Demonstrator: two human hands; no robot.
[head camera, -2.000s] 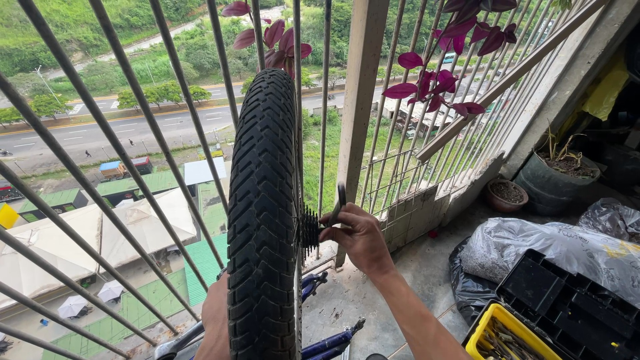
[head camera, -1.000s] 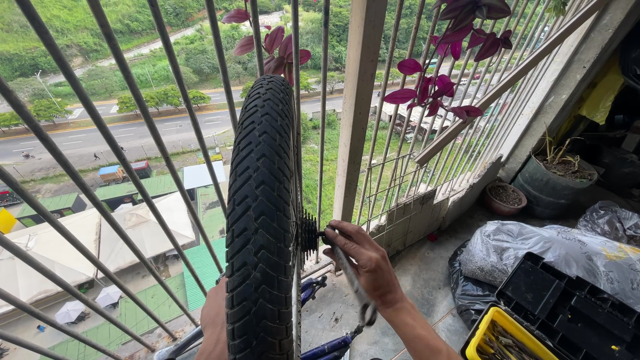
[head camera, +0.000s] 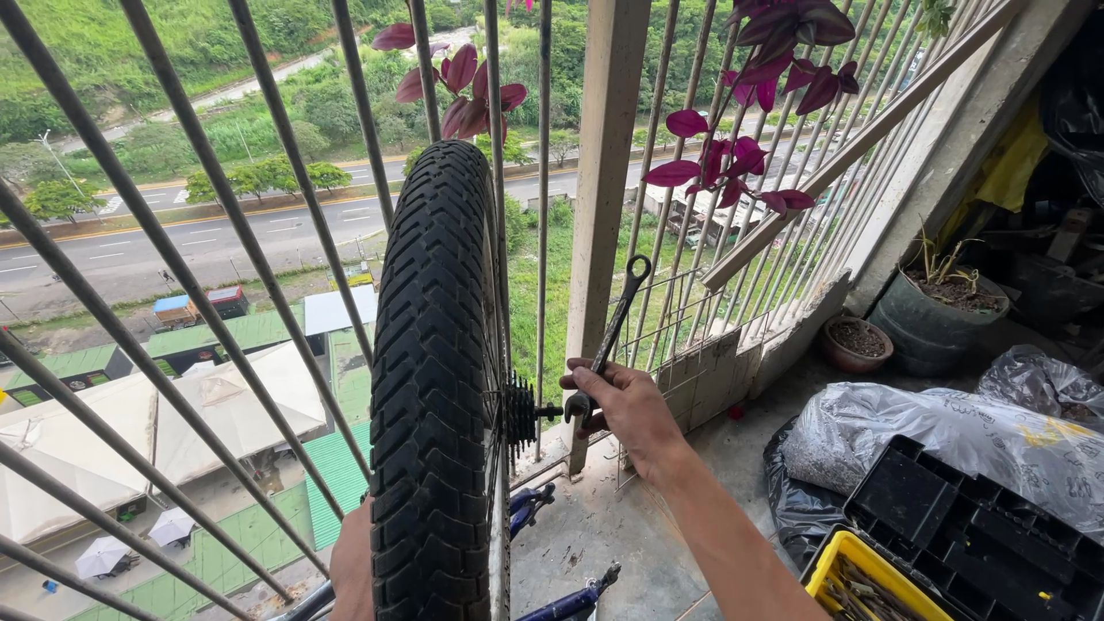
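Observation:
A bicycle wheel with a black knobby tire (head camera: 435, 388) stands upright before me. On its right side are the rear sprocket cluster (head camera: 521, 414) and the threaded axle end (head camera: 549, 413). My right hand (head camera: 625, 401) holds a combination wrench (head camera: 614, 332), its ring end up and its open end down, just right of the axle and apart from it. My left hand (head camera: 352, 561) is at the wheel's lower left, mostly hidden behind the tire; its fingers do not show.
Metal bars (head camera: 280, 129) and a post (head camera: 604, 198) rise just beyond the wheel. Blue bicycle frame parts (head camera: 565, 604) lie low near the wheel. At right are an open toolbox (head camera: 888, 578), a plastic bag (head camera: 931, 440) and potted plants (head camera: 940, 315). Purple-leaved stems (head camera: 742, 159) hang above.
The wrench, which pointed down toward me one second ago, now stands ring end up. My right hand has moved off the axle end to its right.

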